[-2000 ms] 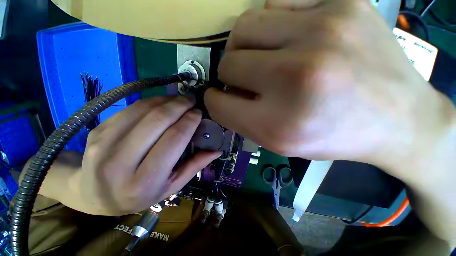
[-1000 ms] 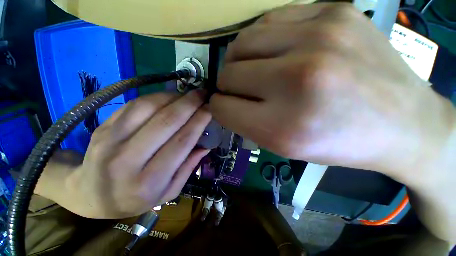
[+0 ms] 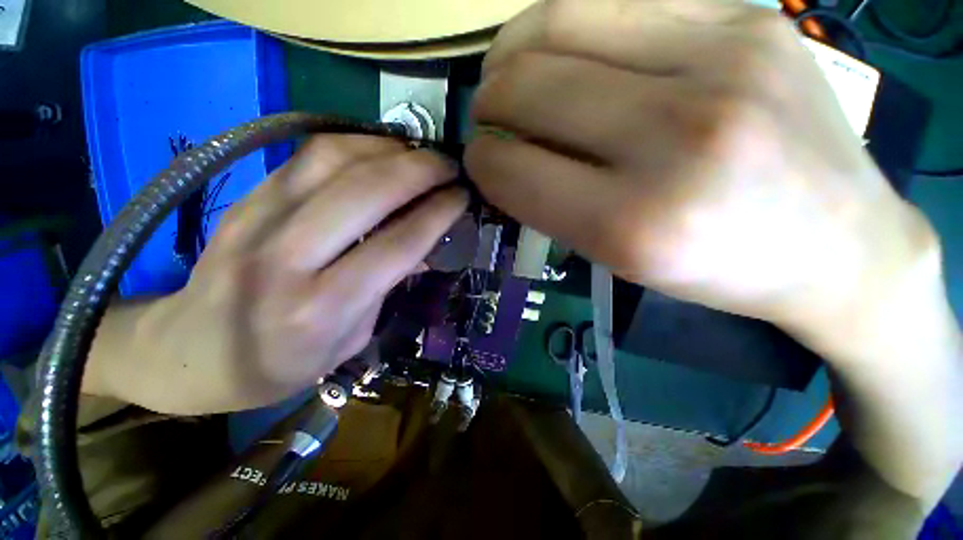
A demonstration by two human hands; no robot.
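My left hand (image 3: 306,264) reaches over the machine's left side with its fingertips bent inward. My right hand (image 3: 676,169) is at the upper right, its fingertips close to those of my left hand. Both sets of fingertips meet at a dark spot on the machine, below the silvery round fitting (image 3: 410,118). What they pinch, if anything, is hidden by the fingers and shadow. The machine's purple base plate (image 3: 505,335) and metal parts show below my hands.
A thick ribbed gooseneck arm (image 3: 100,258) arches over my left wrist. A blue tray (image 3: 121,105) with thin black wires (image 3: 190,216) lies left. A tan disc (image 3: 370,21) hangs above. Scissors (image 3: 576,353), a whitish strip (image 3: 607,369) and a black box (image 3: 707,332) are right.
The view has shifted, and the machine and tan disc sit higher. Both hands remain together at the machine, with my left fingertips a little higher in the picture. The pale strip now hangs nearer the scissors.
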